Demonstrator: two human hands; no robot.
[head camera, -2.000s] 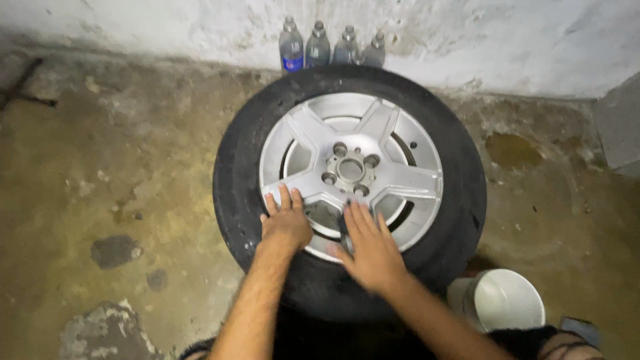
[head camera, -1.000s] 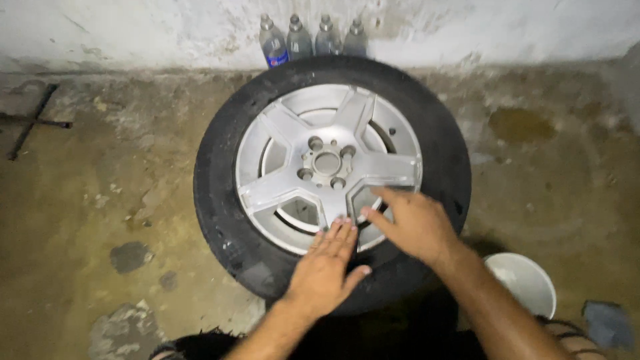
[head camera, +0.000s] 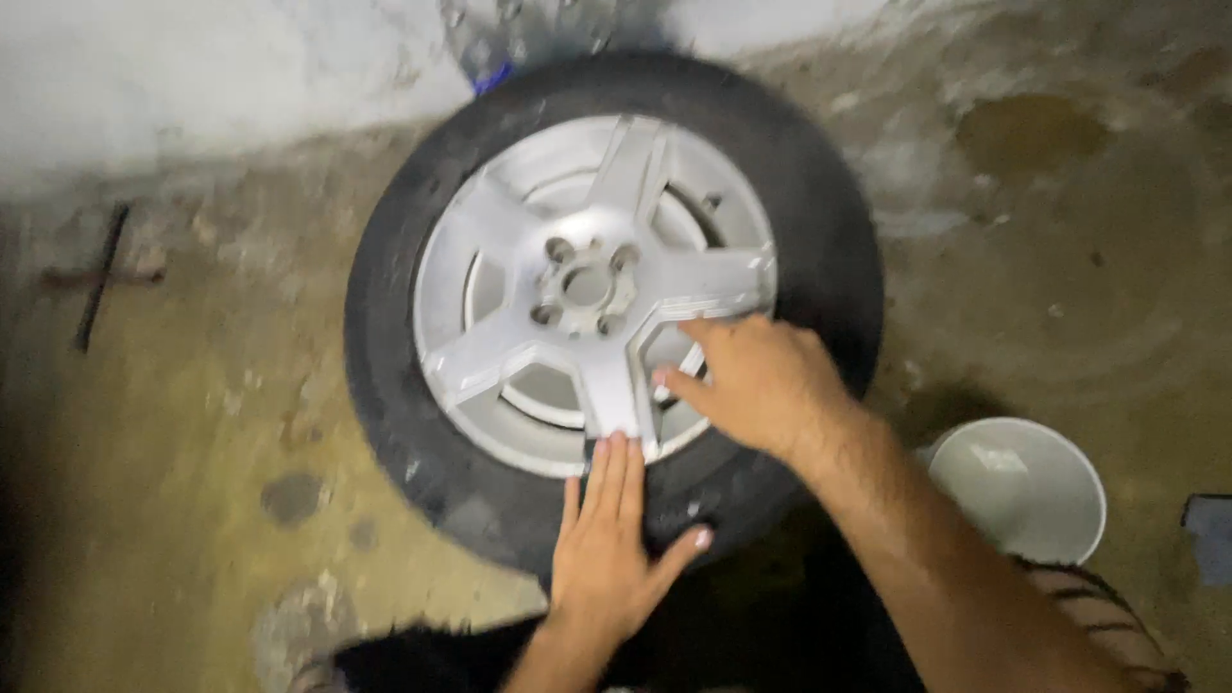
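A black rubber tyre (head camera: 828, 221) on a silver five-spoke alloy wheel rim (head camera: 602, 226) lies flat on the floor, its face up. My left hand (head camera: 606, 539) rests palm down at the near edge, fingertips on the end of the lowest spoke, with a small dark thing just under or beside the fingers. My right hand (head camera: 760, 385) is over the lower right of the rim, fingers bent at the right spoke and thumb above the opening between two spokes. Whether it holds anything is hidden by blur and the fingers.
A white bucket (head camera: 1020, 486) stands right of the tyre. A dark cross-shaped lug wrench (head camera: 104, 277) lies on the stained concrete floor at left. Blurred clear plastic bottles (head camera: 510, 38) stand against the white wall behind the tyre. A grey-blue object (head camera: 1211, 534) lies at the right edge.
My right hand has moved from the lowest opening onto the right part of the rim. My left hand is now at the lowest spoke's end, fingers together. The view has shifted and tilted.
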